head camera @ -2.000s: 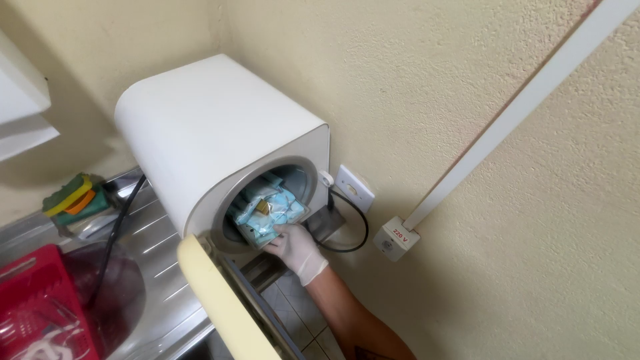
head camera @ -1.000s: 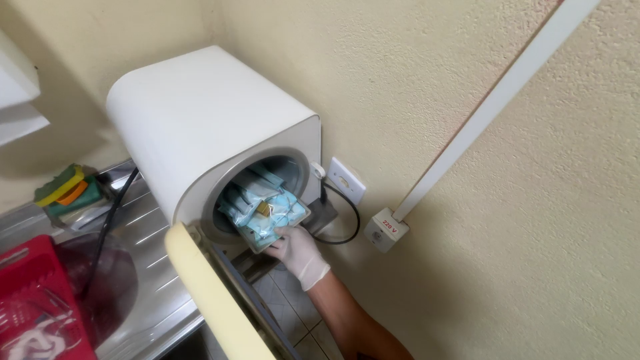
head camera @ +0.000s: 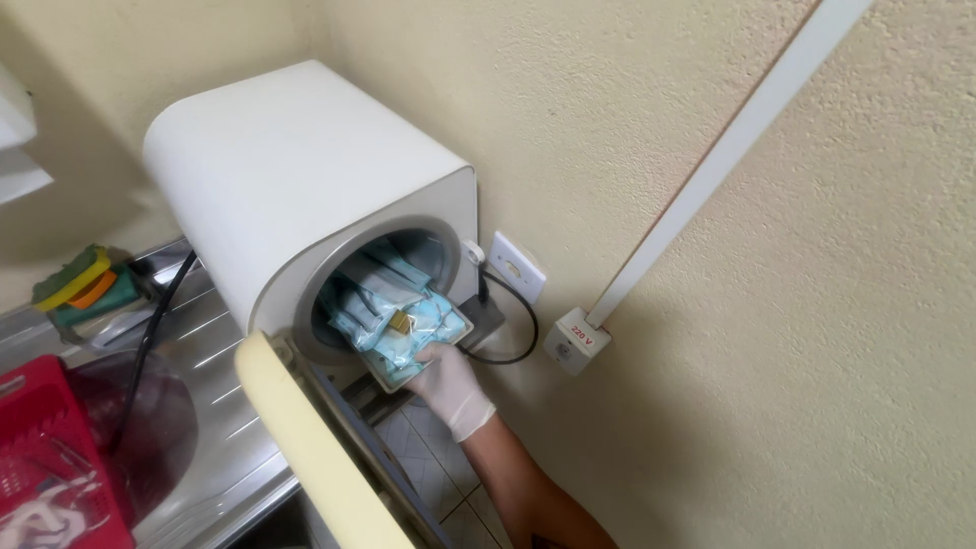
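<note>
My right hand (head camera: 451, 387), in a white glove, grips the front edge of a metal tray (head camera: 391, 383) at the mouth of a white tabletop autoclave (head camera: 305, 160). The thumb lies on top and the fingers are hidden beneath. Sterilization pouches (head camera: 427, 316) with blue edges lie piled on the tray, and a small brownish-yellow piece (head camera: 399, 322) shows among them. The tray's front part sticks out of the round chamber (head camera: 320, 339), while its back is hidden inside. The autoclave's cream-coloured door (head camera: 305, 450) stands open at the lower left. My left hand is not in view.
A steel sink counter (head camera: 229, 396) holds a red plastic basket (head camera: 53, 396) with instruments inside, and several sponges (head camera: 84, 282). A black cable (head camera: 145, 343) crosses the counter. Right of the chamber are a wall plate (head camera: 517, 267), a looped cord (head camera: 534, 328) and a 220 V outlet box (head camera: 577, 341).
The tray of pouches has come further out of the chamber, with my right hand on its front edge. More of the pouches now shows outside the opening.
</note>
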